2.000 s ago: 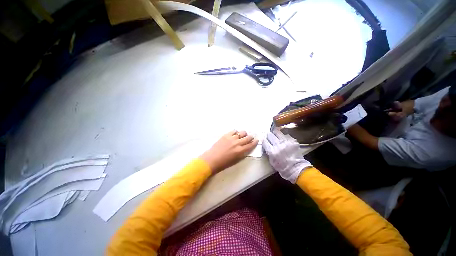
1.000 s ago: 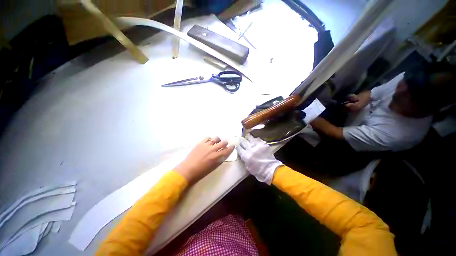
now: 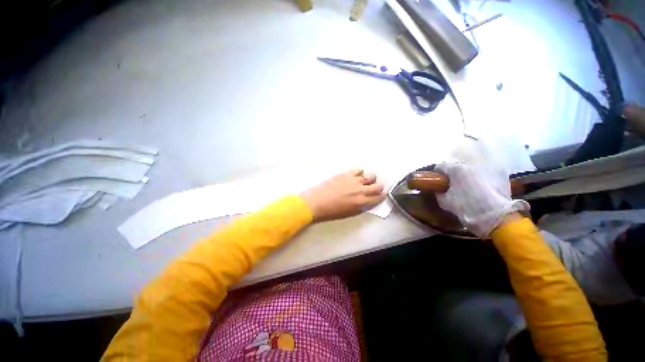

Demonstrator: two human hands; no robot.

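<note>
A long, slightly curved white fabric strip (image 3: 191,207) lies flat along the table's front edge. My bare left hand (image 3: 345,196) rests palm down on its right part; the strip's right tip shows just past my fingers. My gloved right hand (image 3: 477,187) is closed around the brown handle of the iron (image 3: 438,207). The iron's dark pointed sole plate lies at the table's front edge, with its tip pointing left, close to the strip's right tip and my left fingers. Part of the handle is hidden under the glove.
A fanned pile of white strips (image 3: 78,177) lies at the left. Black-handled scissors (image 3: 396,74), a grey metal bar (image 3: 442,34) and a narrow curved strip lie at the back right. The iron's pale sleeve (image 3: 594,173) runs off right. A person's hand (image 3: 634,119) shows at the right edge.
My right hand has gone from the strip's right end to the iron and taken hold of its handle. The iron's tip now points left. The view has shifted; my left hand stays on the strip.
</note>
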